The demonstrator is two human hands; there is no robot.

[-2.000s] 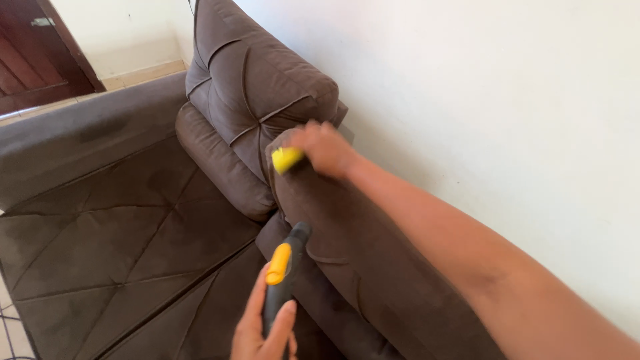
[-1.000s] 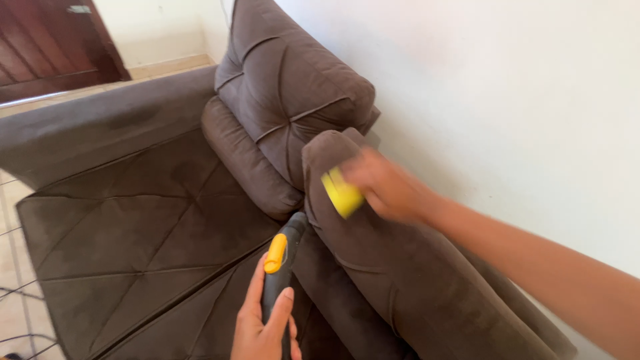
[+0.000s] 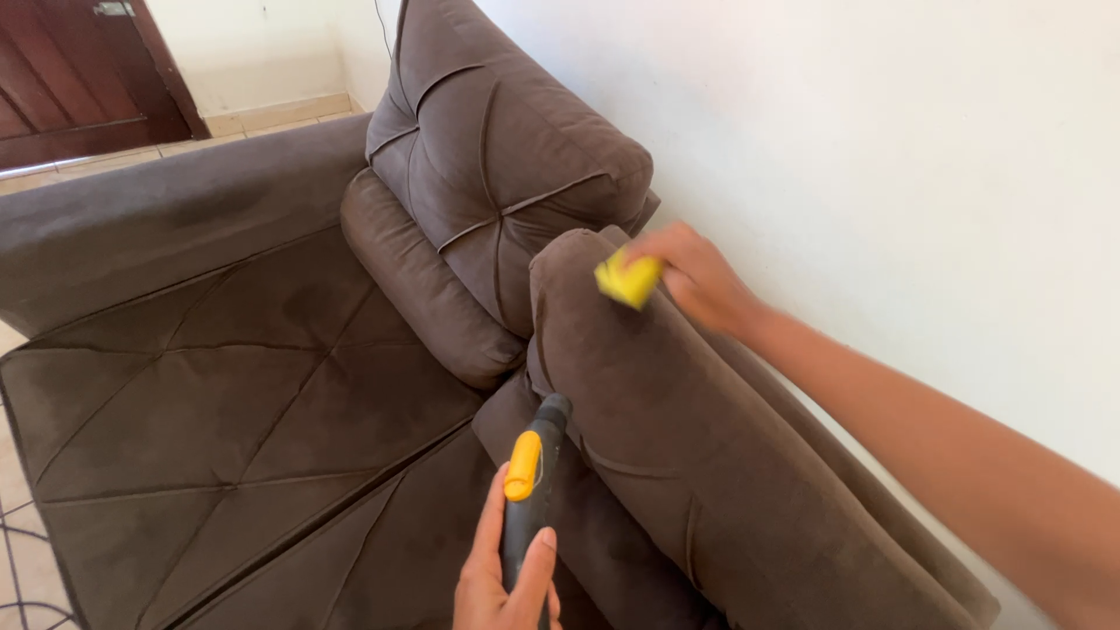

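Observation:
My right hand grips a yellow cloth or sponge, blurred, against the upper side of the nearer brown back cushion. Lower down, my left hand is closed around the black handle of a vacuum or steam-cleaner wand that has a yellow part on top. The wand's dark tip points at the lower edge of the same cushion, near its corner; whether it touches the fabric I cannot tell. Behind stands a second, tufted back cushion, with a padded roll along its foot.
The brown sofa seat spreads at left, with a long seam across it and an armrest beyond. A white wall rises behind the back cushions. Dark cables lie on the tiled floor at lower left. A wooden door is at upper left.
My right hand has moved along the nearer cushion with the yellow item, which shows at different angles. My left hand keeps its hold on the wand. The view has shifted somewhat.

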